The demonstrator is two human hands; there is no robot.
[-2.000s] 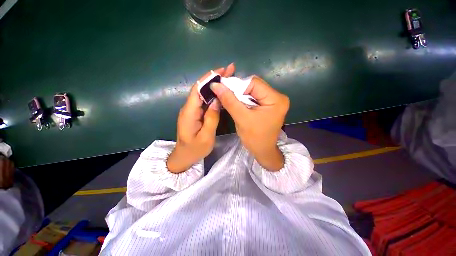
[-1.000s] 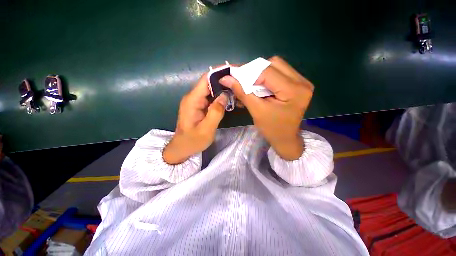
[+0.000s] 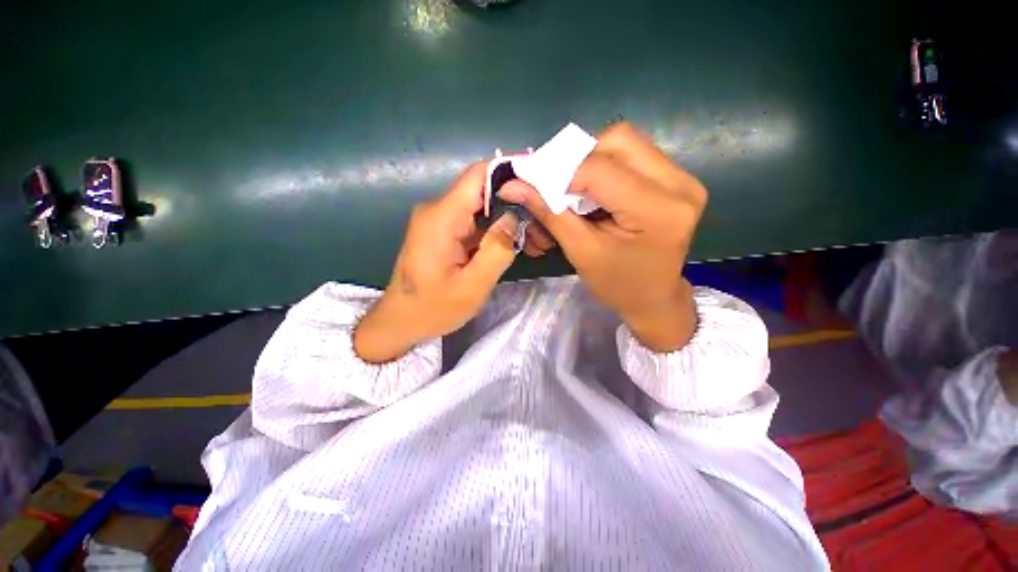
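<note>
My left hand (image 3: 447, 251) holds a smartwatch unit (image 3: 502, 177) with a dark face and pale rim, above the bench near its front edge. A metal clip (image 3: 520, 232) with a loop sticks out by my left thumb. My right hand (image 3: 631, 218) pinches a folded white wipe (image 3: 558, 165) over the unit's right side, with fingers at its face. The wipe and fingers hide part of the face.
Two clamped watch units, one (image 3: 102, 199) beside another (image 3: 41, 205), stand at left on the green bench (image 3: 335, 101). Another unit (image 3: 925, 80) is at far right. Red trays (image 3: 882, 492) and a person's sleeve (image 3: 966, 430) are lower right; a blue crate (image 3: 112, 508) is lower left.
From the first frame, both hands have shifted slightly right with the unit and wipe. The clip loop has come into view, and the round glass object at the top has nearly left the picture.
</note>
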